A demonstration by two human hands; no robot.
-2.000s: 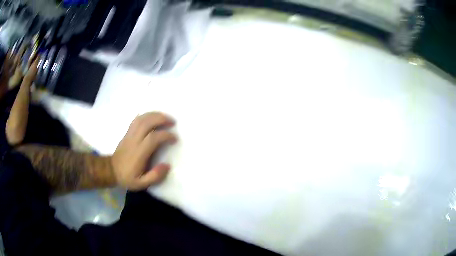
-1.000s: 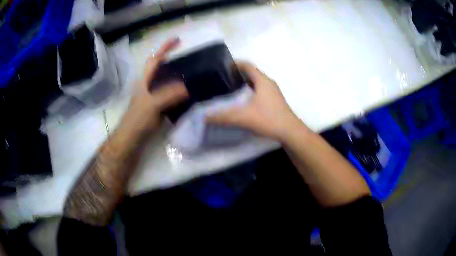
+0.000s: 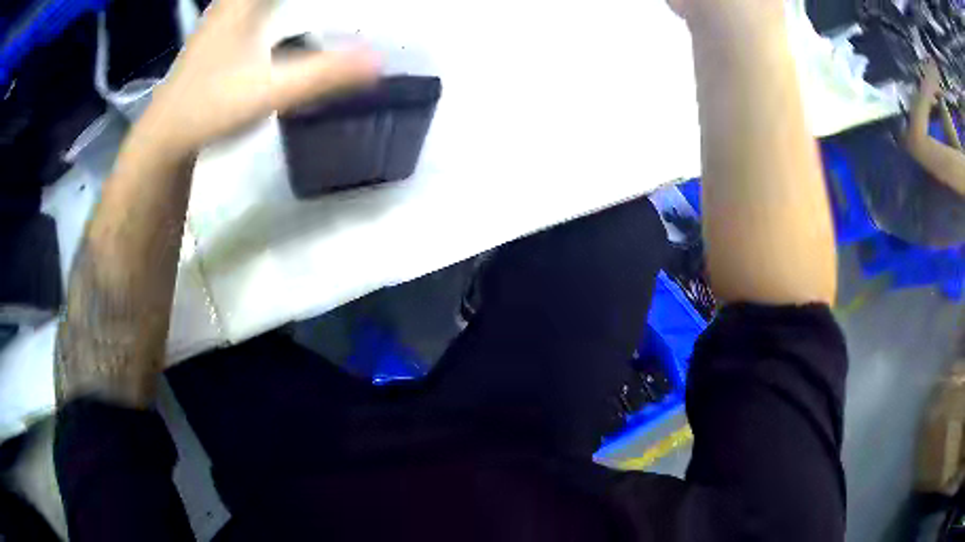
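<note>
A black housing stands on the white foam-covered bench, left of the middle. My left hand is above and beside its left end, with the thumb stretched over its top edge. The hand is blurred, and I cannot tell whether its fingers touch the housing. My right arm reaches forward to the top edge of the picture. My right hand is almost wholly cut off there, so its fingers and anything in them are hidden.
Blue bins with small dark parts stand below the bench at the right. Pale bag material and dark items lie at the far left. Another person's arm shows at the right edge. The bench's front edge runs across the middle.
The black housing, before between both my hands with white bag material, now stands on the bench without it. My right hand has moved forward, out of the top. The view has shifted.
</note>
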